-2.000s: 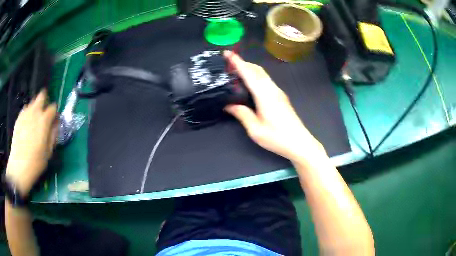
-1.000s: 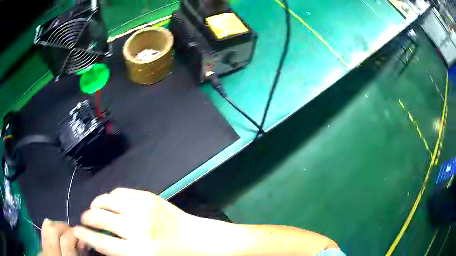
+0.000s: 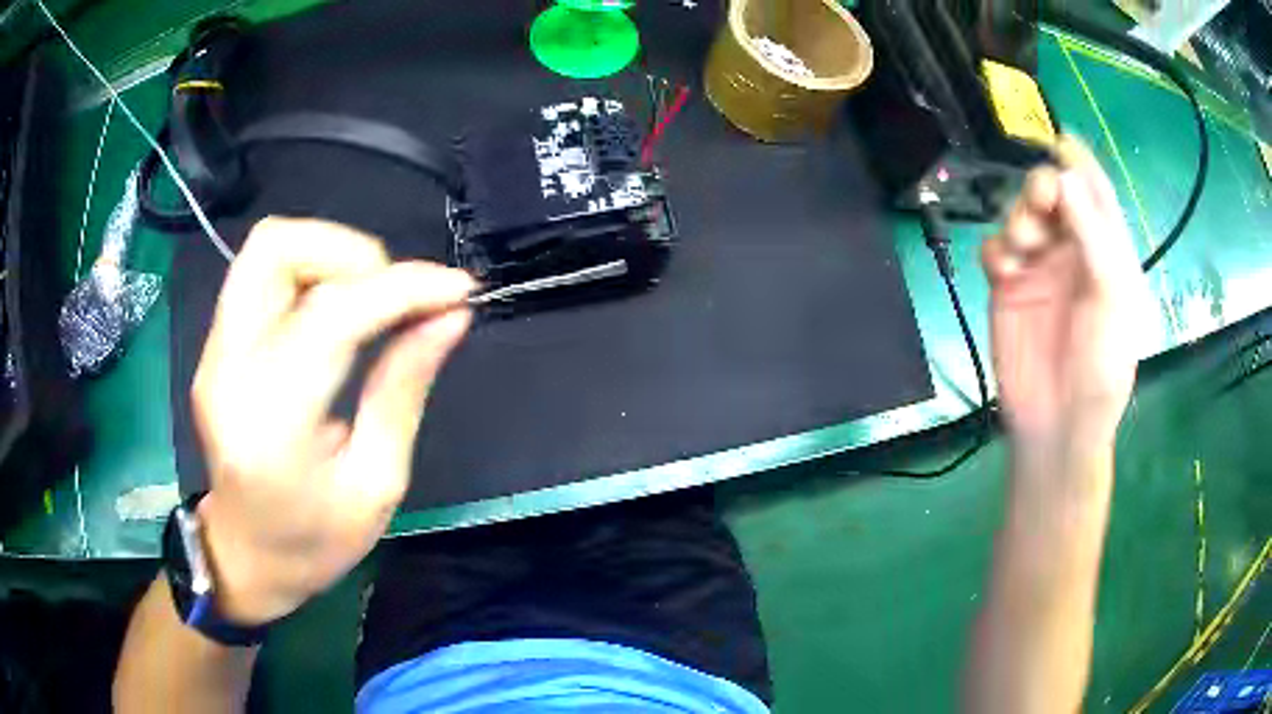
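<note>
The black device housing [image 3: 565, 251] sits on the black mat with its circuit board [image 3: 569, 156] facing up. Short red wires [image 3: 670, 123] stand up at the board's right edge. My left hand [image 3: 328, 377] pinches a thin silvery solder wire [image 3: 558, 283]; its end points right, in front of the housing, and the strand also runs from my hand to the upper left. My right hand [image 3: 1063, 279] is raised at the right by the soldering station, its fingers curled and blurred; whether it holds something cannot be told.
The black soldering station [image 3: 949, 175] with its yellow pad [image 3: 1018, 105] and cord stands at the right. A tan tape-like ring [image 3: 781, 105] and a green disc [image 3: 586, 42] are at the back. A flat black cable [image 3: 342, 140] runs left. A clear bagged bundle [image 3: 105, 307] lies left.
My view has swung back left over the mat. My hands, together near the mat's front a second ago, are apart; the left holds solder wire by the housing, the right is at the station.
</note>
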